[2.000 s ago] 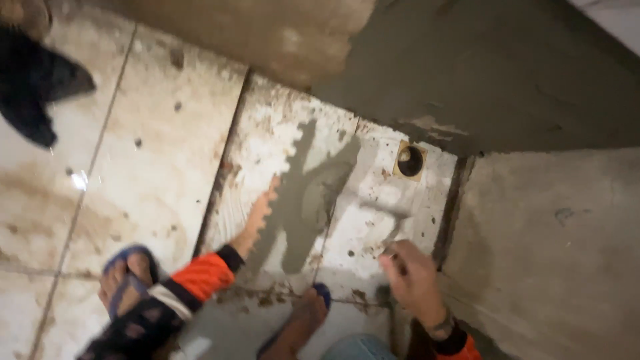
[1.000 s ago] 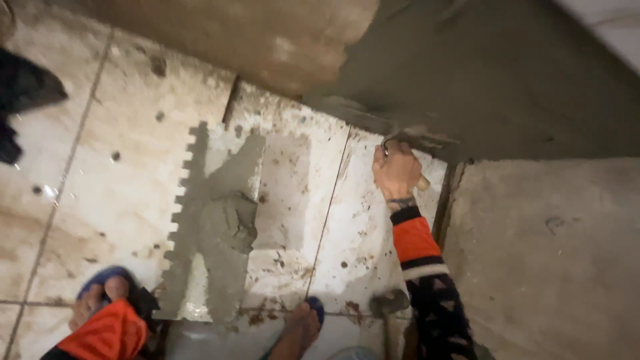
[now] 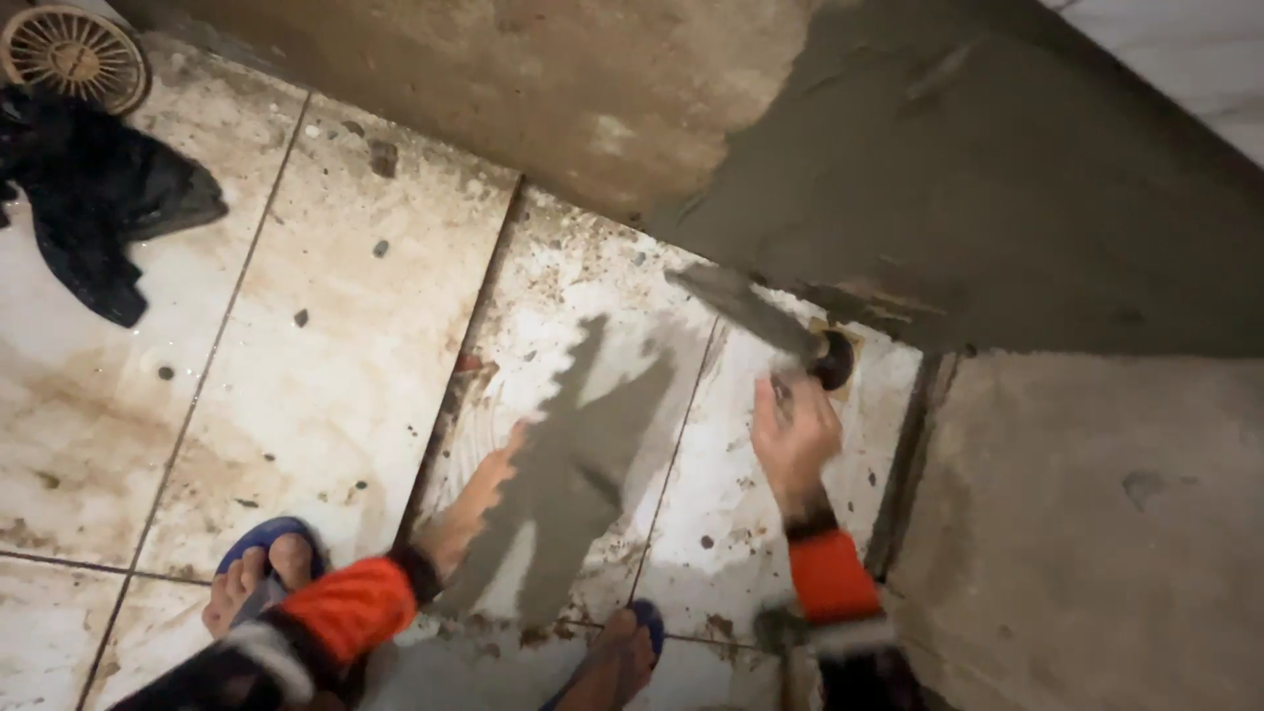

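Note:
My left hand [image 3: 481, 494] holds a notched trowel [image 3: 583, 454] from beneath; its toothed edge crosses in front of the hand, and grey mortar lies smeared on its plate. The fingers under the plate are hidden. My right hand [image 3: 798, 430] is closed on the handle of a pointing trowel [image 3: 741, 304], whose grey blade extends up and left near the foot of the wall. Just beyond that hand, a round floor drain opening [image 3: 834, 359] shows, partly covered by the trowel.
Fresh grey mortar [image 3: 987, 197] covers part of the wall [image 3: 553, 89]. A black wet cloth [image 3: 109, 197] and a round drain grate [image 3: 74, 59] lie at upper left. Grit dots the floor tiles [image 3: 326, 346]. A bare concrete surface [image 3: 1096, 513] stands at right.
My right hand has come back from the foot of the wall, and its trowel blade now shows. The notched trowel has moved right from its place a second ago.

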